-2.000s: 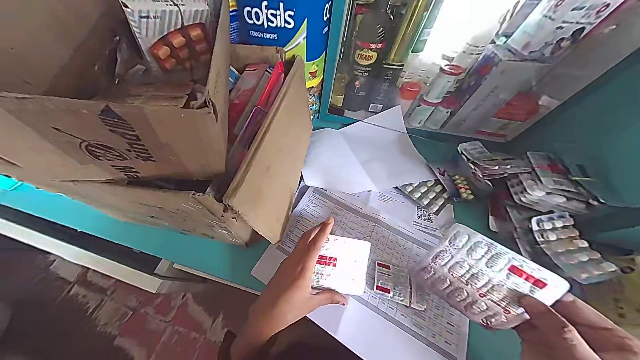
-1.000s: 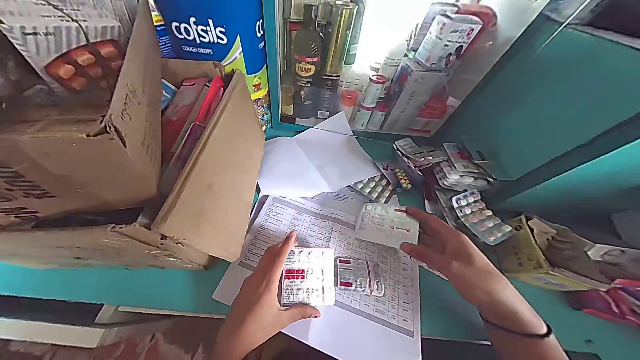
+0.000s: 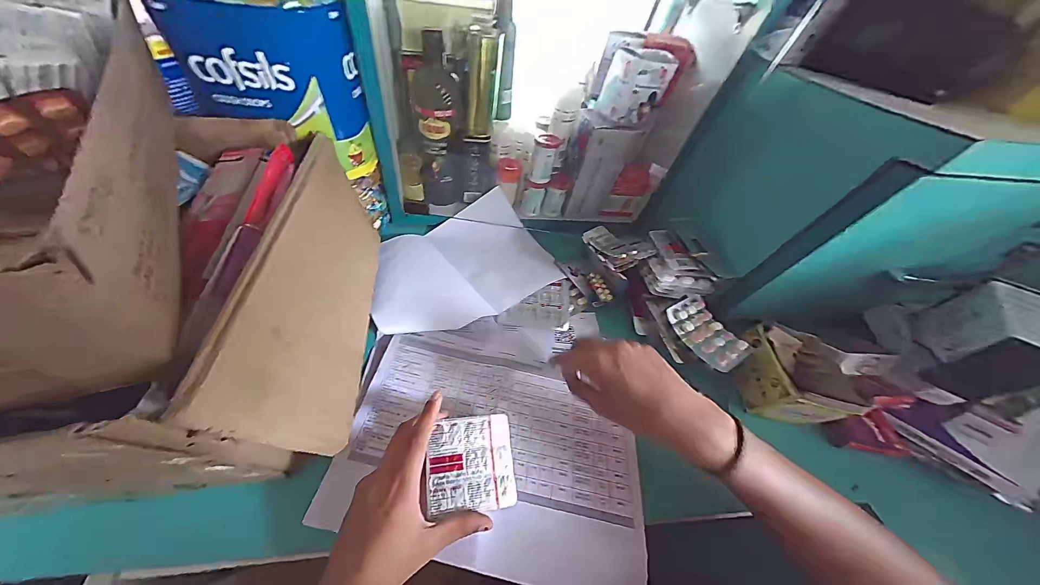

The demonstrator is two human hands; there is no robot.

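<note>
My left hand [image 3: 406, 496] holds a silver blister pack with red print [image 3: 470, 465], gripped by its edges between thumb and fingers, above a printed table sheet [image 3: 561, 439]. My right hand [image 3: 621, 382], blurred, reaches over the upper right of that sheet; whether anything is in its fingers cannot be told. Just beyond it lies a blister pack of tablets [image 3: 540, 305], partly under a folded white sheet [image 3: 463, 268]. Right of it are a small strip of yellowish tablets [image 3: 600, 288] and a blister strip of pale tablets [image 3: 707, 333].
Open cardboard boxes [image 3: 284, 325] with red packets stand at left, before a blue Cofsils container [image 3: 260, 73]. A glass-fronted cabinet [image 3: 520, 223] with bottles is behind. More blister packs [image 3: 674, 264] are piled at back right. A yellow carton [image 3: 800, 398] lies at right.
The blister pack that lay on the printed sheet beside my left hand is gone from there. My right hand, which held a pack, has moved toward the back of the sheet. The view has shifted right.
</note>
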